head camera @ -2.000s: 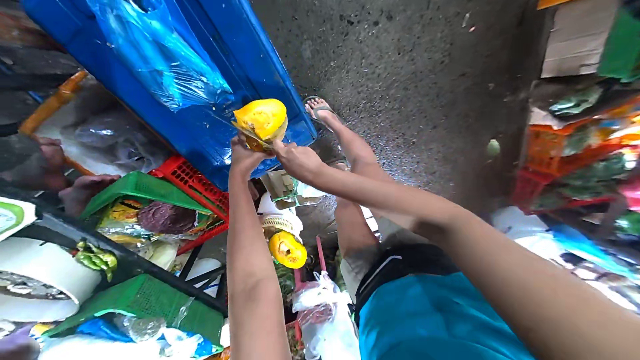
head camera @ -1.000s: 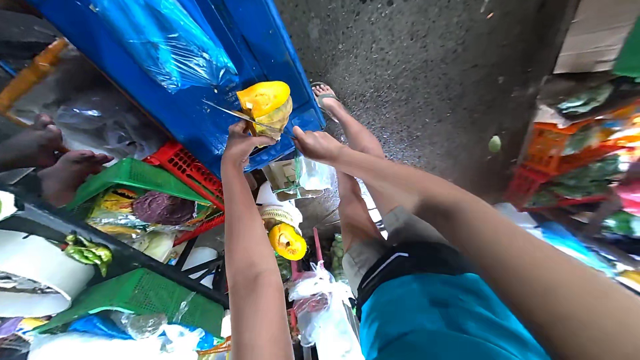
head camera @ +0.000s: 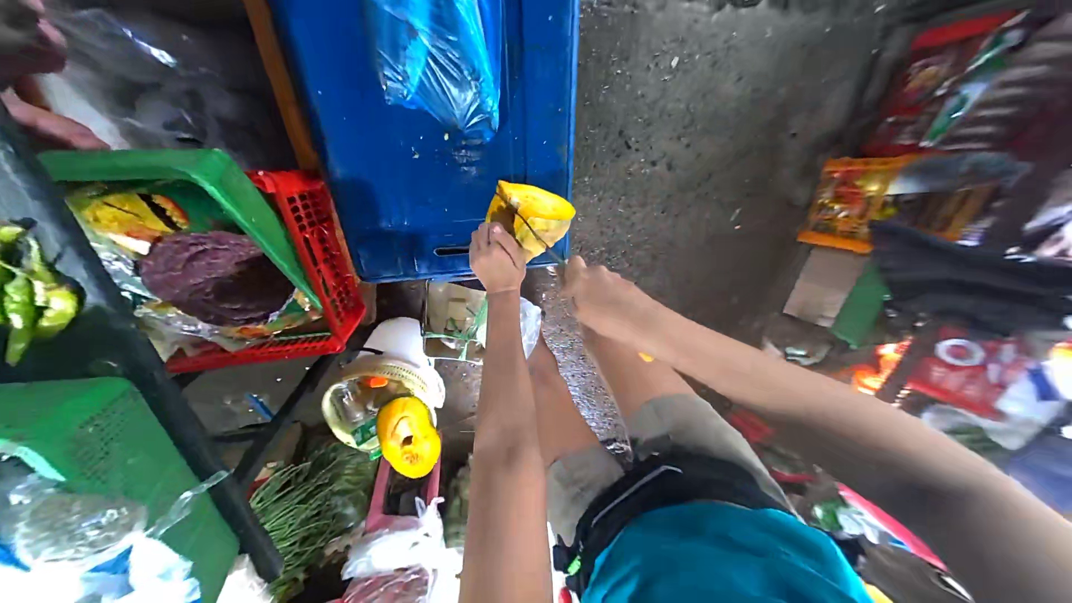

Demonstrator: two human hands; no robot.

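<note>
A yellow-fleshed squash piece is over the near right corner of a blue plastic table. My left hand holds its left side. My right hand grips a knife at the squash's lower right; the thin blade lies across the squash, and how deep it sits cannot be told. A blue plastic bag lies farther up the table. Another cut squash piece rests at the rim of a white bucket below and left of my hands.
At left stand a red crate, a green crate with a purple vegetable, and a dark metal bar. Leafy greens lie at lower left. Another person's hand shows at upper left. Orange crates stand at right.
The knife blade, which stuck out to the left of the squash one second ago, now lies across it. The squash has been turned. The view has swung round.
</note>
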